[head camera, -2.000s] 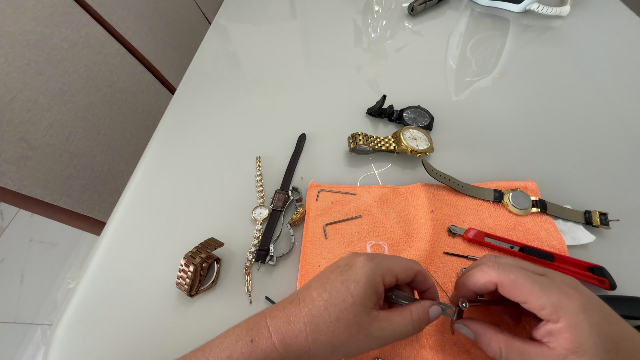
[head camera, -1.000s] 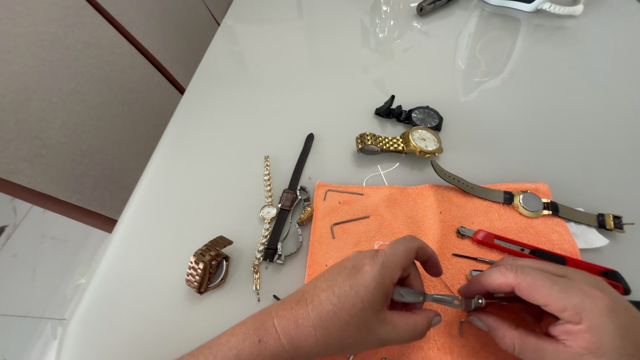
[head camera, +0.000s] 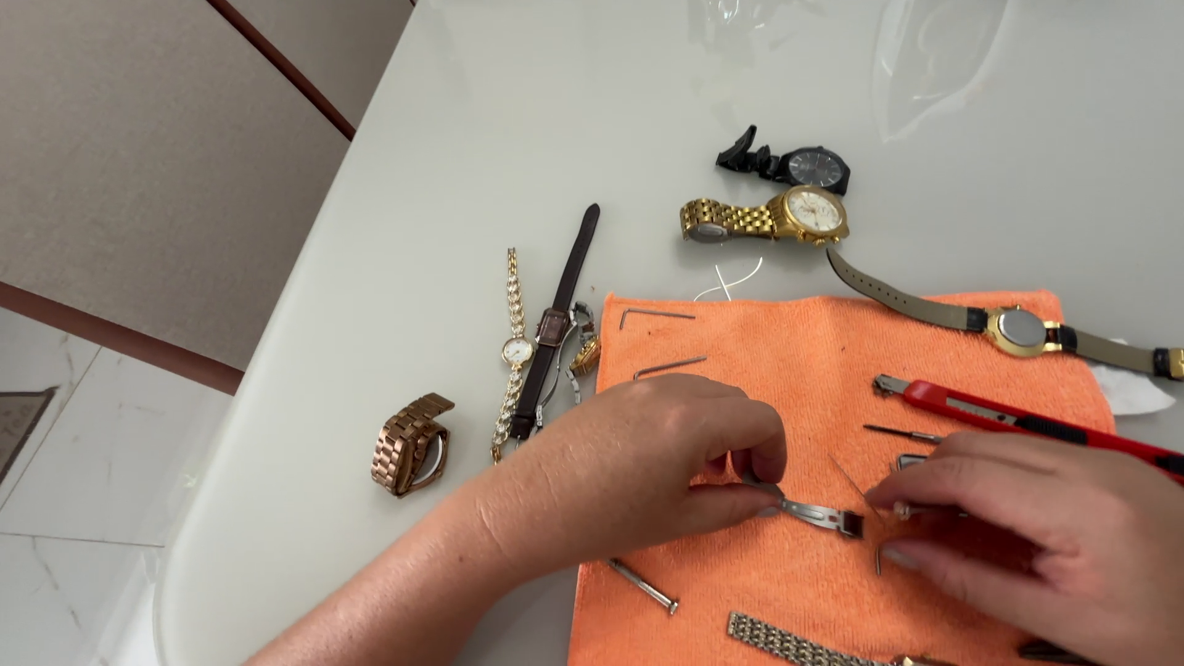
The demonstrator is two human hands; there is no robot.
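Note:
My left hand pinches a silver metal watch clasp between thumb and fingers, above an orange cloth. The clasp's far end points toward my right hand. That hand has thumb and forefinger close around a small metal piece, mostly hidden by the fingers; I cannot tell exactly what it is. A thin pin-like wire shows between the hands, and a small bent metal rod is by the right thumb. A metal watch bracelet lies near the cloth's front edge.
A red utility knife, thin screwdriver, hex keys and a small metal tool lie on the cloth. A strapped watch crosses its back edge. Gold, black, rose-gold and other watches rest on the table.
The hands have moved apart slightly; earlier they met at the metal piece, and now a gap shows between the clasp and my right fingers. The view has shifted somewhat.

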